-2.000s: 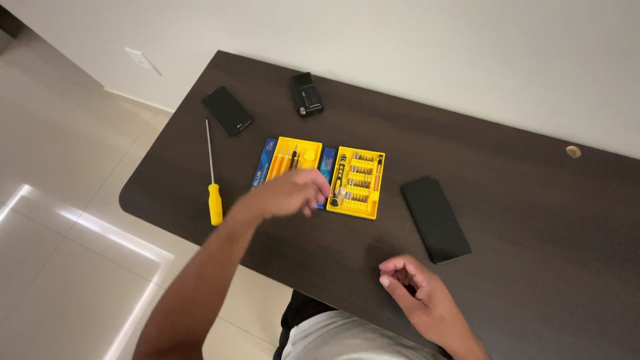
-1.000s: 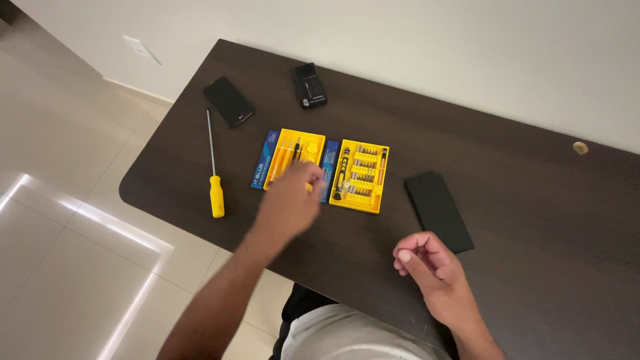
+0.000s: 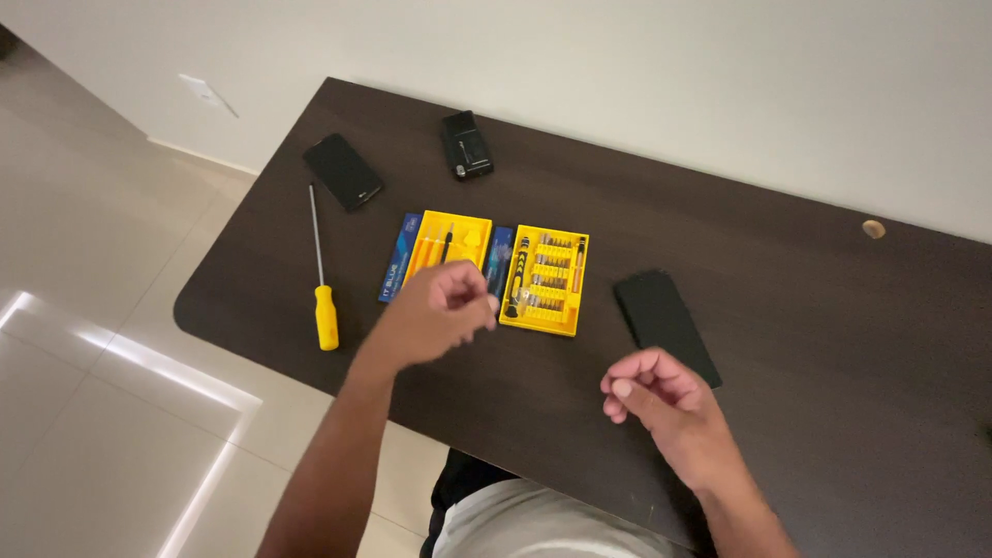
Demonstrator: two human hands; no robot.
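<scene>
My left hand (image 3: 438, 314) hovers over the lower edge of a yellow tray (image 3: 469, 225) that holds slim tools, its fingers curled; whether something small is between them cannot be seen. Just right of it lies a yellow case (image 3: 582, 302) with rows of screwdriver bits and a black-and-yellow driver handle (image 3: 521, 271). Blue printed packaging (image 3: 399, 260) shows beside and between the two trays. My right hand (image 3: 666, 411) is raised at the lower end of a dark phone or flat case (image 3: 666, 318), thumb close to the curled fingers; a small object there cannot be ruled out.
A screwdriver with a yellow handle (image 3: 326, 318) lies at the left of the dark desk (image 3: 775, 310). Behind it are a black smartphone (image 3: 342, 170) and a black phone-like device (image 3: 467, 146). A round cable-hole cover (image 3: 873, 229) sits near the wall.
My left hand has moved off the middle of the yellow tray toward its lower edge since one second ago. My right hand stays near the dark flat thing.
</scene>
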